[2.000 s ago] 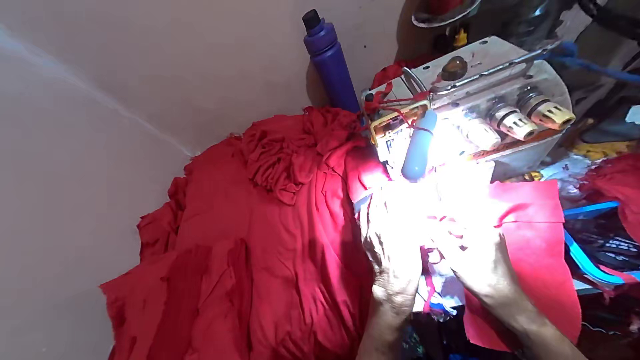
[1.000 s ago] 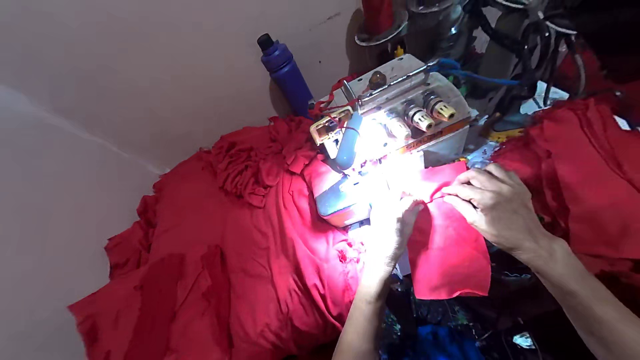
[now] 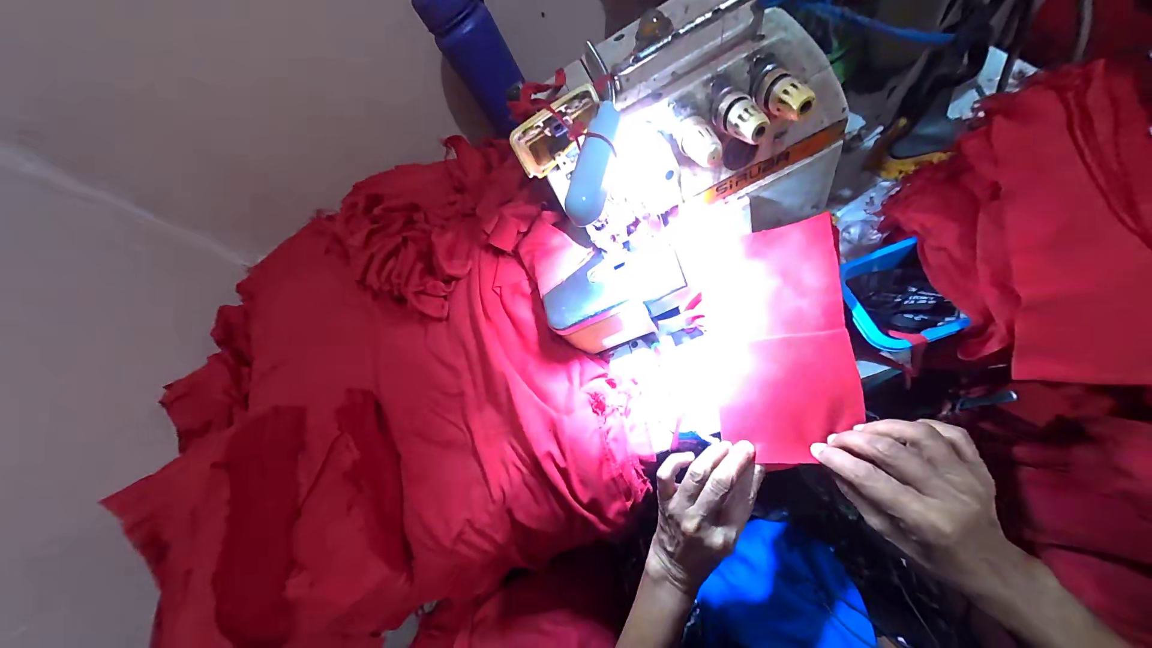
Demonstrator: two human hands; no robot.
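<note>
A flat red fabric piece [image 3: 796, 360] lies just right of the needle area of a Siruba sewing machine [image 3: 792, 189], its left part washed out by bright lamp light. My left hand [image 3: 706, 504] pinches the piece's near left corner between thumb and fingers. At the near right corner, my right hand [image 3: 918, 486] grips the edge with thumb and fingertips. The machine's presser area [image 3: 621, 243] is partly lost in glare, with a rounded metal cloth plate [image 3: 594, 306] in front of it.
A large heap of red fabric [image 3: 450, 378] spreads on the left, against a pale wall. More red fabric [image 3: 1071, 234] is piled at right, beside a blue-rimmed container [image 3: 900, 337]. A purple bottle [image 3: 472, 58] stands behind the machine. Blue cloth [image 3: 783, 585] shows below my hands.
Both hands have moved from the machine's bright needle area toward the near edge of the red piece, which now lies flatter and more spread out. The view has shifted considerably.
</note>
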